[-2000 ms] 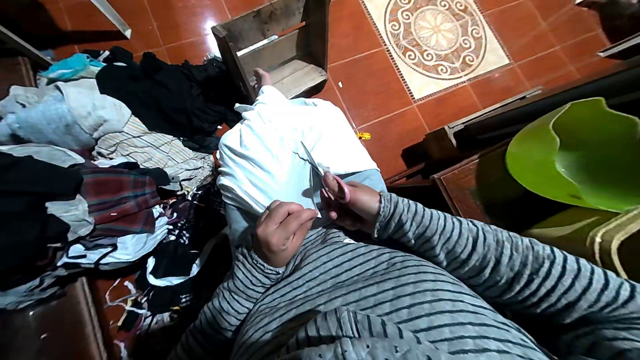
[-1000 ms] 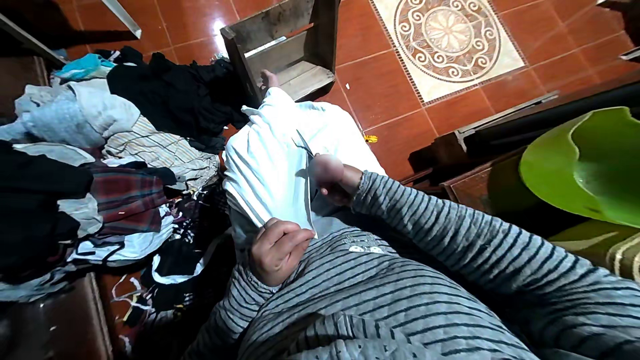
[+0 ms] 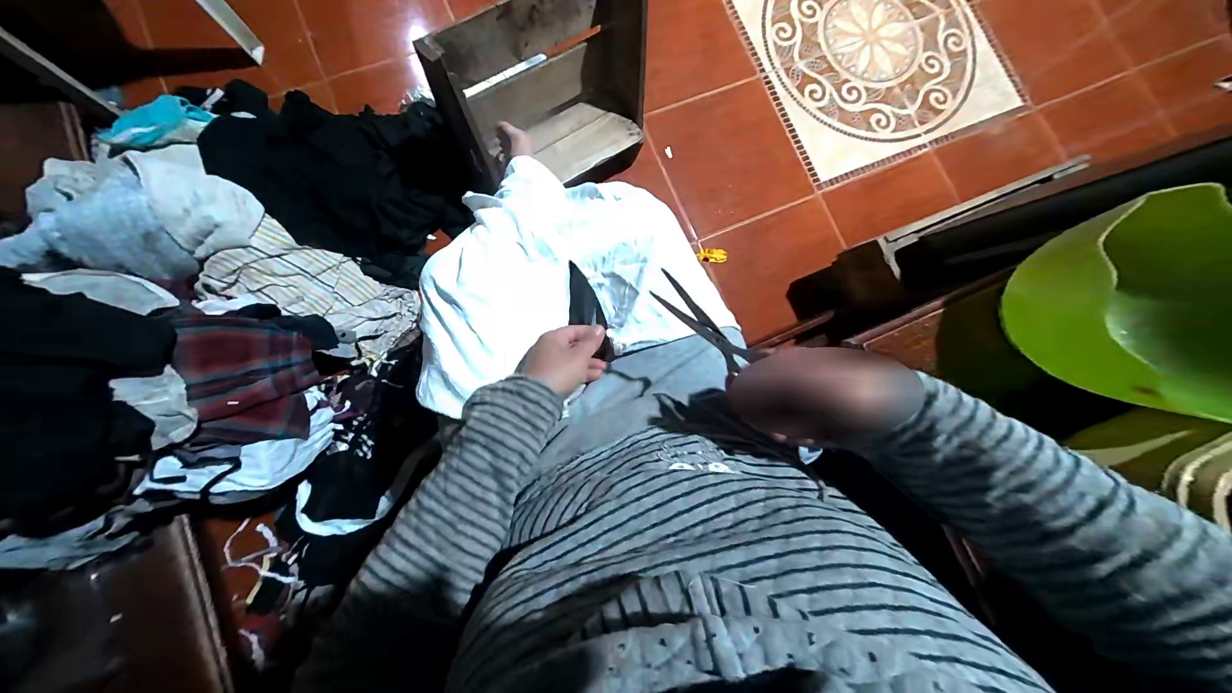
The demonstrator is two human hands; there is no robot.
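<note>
A white cloth (image 3: 500,298) lies spread over my lap and legs. My left hand (image 3: 566,359) is closed on the near edge of this cloth, its fingertips pinched together beside a dark gap or fold. My right hand (image 3: 823,395), partly blurred, holds a pair of scissors (image 3: 707,322) to the right of the cloth. The scissor blades are apart and point up and left, with no cloth visibly between them.
A heap of clothes (image 3: 241,366) lies at the left, with thread scraps (image 3: 260,558) below it. A wooden crate (image 3: 549,77) stands on the tiled floor (image 3: 712,164) beyond my foot. At the right is a green plastic container (image 3: 1088,298) beside dark wooden furniture.
My right hand has moved away to the right with the scissors, which were over the white cloth earlier. My left hand has shifted up along the cloth.
</note>
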